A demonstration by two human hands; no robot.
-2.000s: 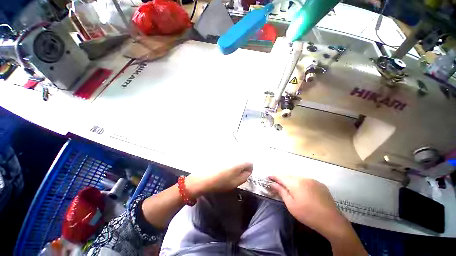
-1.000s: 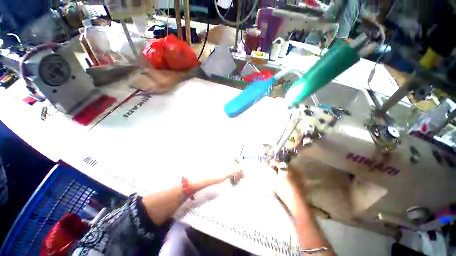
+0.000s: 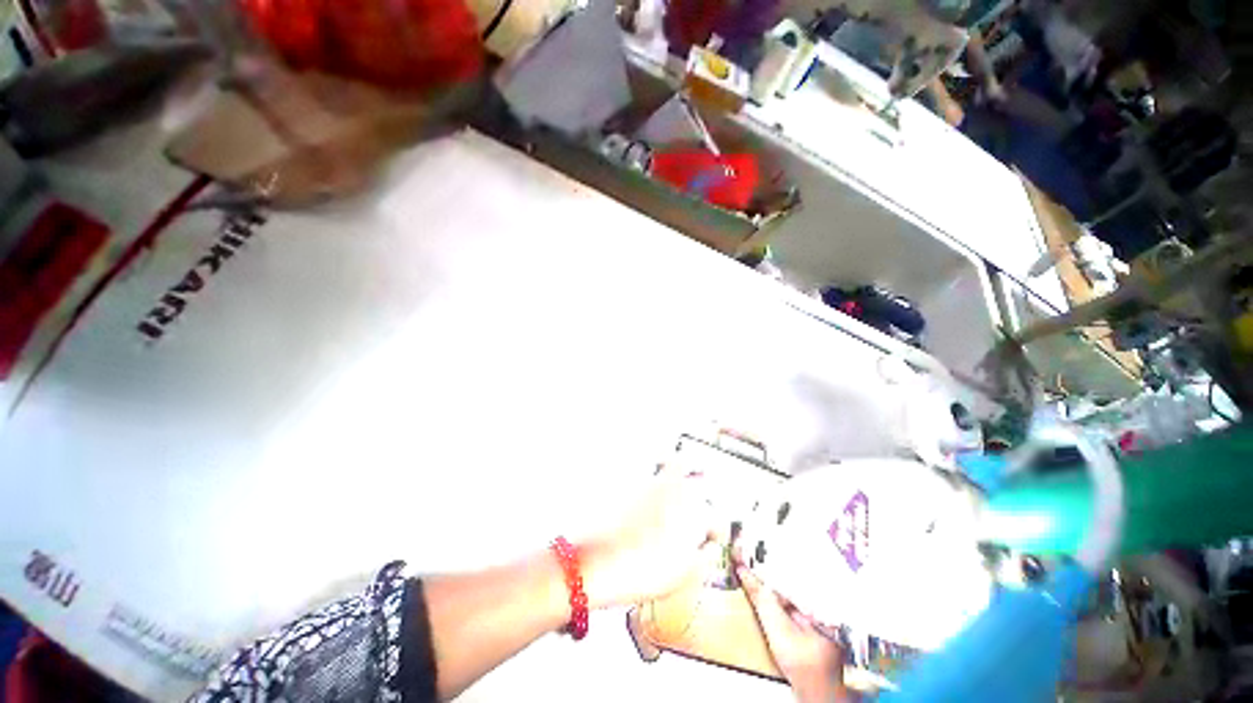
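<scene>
The cream sewing machine head (image 3: 879,556) is seen close up from its left end, at the lower right. My left hand (image 3: 673,529), with a red bead bracelet, reaches from the lower left to the needle area. The frame is overexposed there, and its fingers are blurred. My right hand (image 3: 790,639) is below the head end, partly hidden by it, with fingertips near the needle area. I cannot tell whether either hand holds anything. The metal plate (image 3: 715,460) lies just behind my left fingers.
The white table (image 3: 344,398) spreads left. A red bag (image 3: 371,41) and brown material (image 3: 296,131) lie at its back. The green tool holder (image 3: 1168,501) and blue lamp (image 3: 989,652) are at the right. A trough with a red item (image 3: 708,176) runs behind.
The view has moved closer and turned towards the machine's left end. Both hands went from the table's front edge to the needle area and stay there.
</scene>
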